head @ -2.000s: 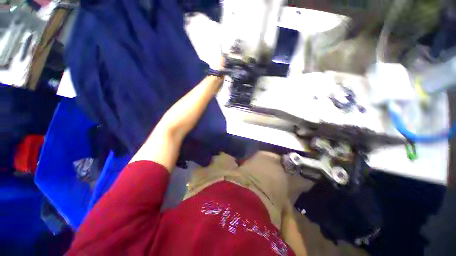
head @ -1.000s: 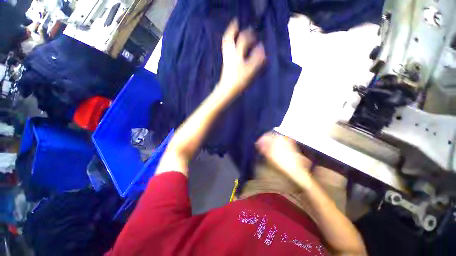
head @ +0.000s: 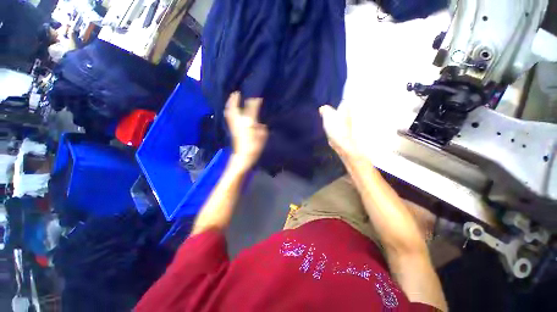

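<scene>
A dark navy garment (head: 275,67) hangs over the white table's left end, its lower part in front of me. My left hand (head: 247,131) is at the garment's lower left, fingers apart, with no cloth seen gripped. My right hand (head: 339,131) is at the garment's lower right edge, fingertips against or beside it; blur hides whether it pinches the cloth. The sewing machine's dark needle area (head: 449,106) is to the right, apart from both hands.
The white table (head: 385,79) lies between garment and machine. More navy cloth (head: 421,7) is at its back. A blue bin (head: 177,146) and a red object (head: 135,127) are at left. A pale linkage (head: 501,247) hangs below the table edge at right.
My left hand has come down the garment from higher up. My right hand has moved up to its right edge. The garment's lower part hangs wider. Earlier, my left hand was at the machine head.
</scene>
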